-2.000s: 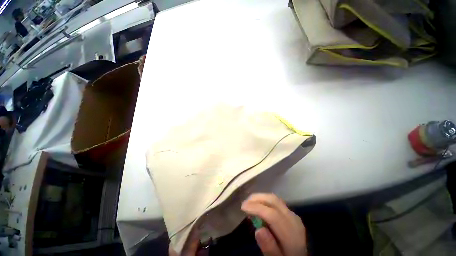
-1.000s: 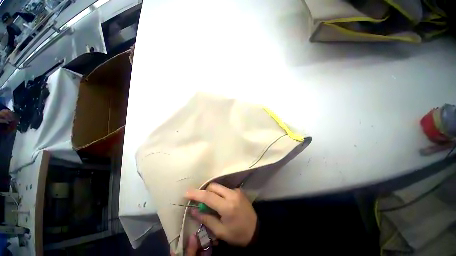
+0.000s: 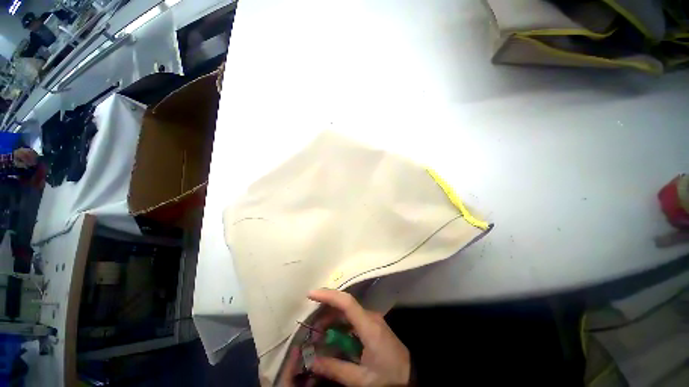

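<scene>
A beige bag panel (image 3: 340,204) lies on the white table, with yellow edging (image 3: 453,198) at its right corner. Its lower part comes over the table's near edge. My right hand (image 3: 366,340) holds a green-handled tool (image 3: 342,342) at the bag's folded edge; its thin metal shaft points left. A small grey metal piece (image 3: 308,356) shows between my hands. My left hand (image 3: 290,369) is at the lower fold, dark, mostly hidden by cloth and cut off by the picture's bottom edge, with its fingers on the cloth.
Folded beige bags with yellow edges (image 3: 566,49) lie at the table's far right. A red pot (image 3: 674,201) is cut off at the right edge. A cardboard carton (image 3: 168,155) stands left of the white table (image 3: 529,159). More beige cloth (image 3: 642,340) hangs lower right. A person is far left.
My right hand first moved left to the bag's fold with the green-handled tool, and is now slightly further right in view. The view has shifted, so the pot is partly out of the picture.
</scene>
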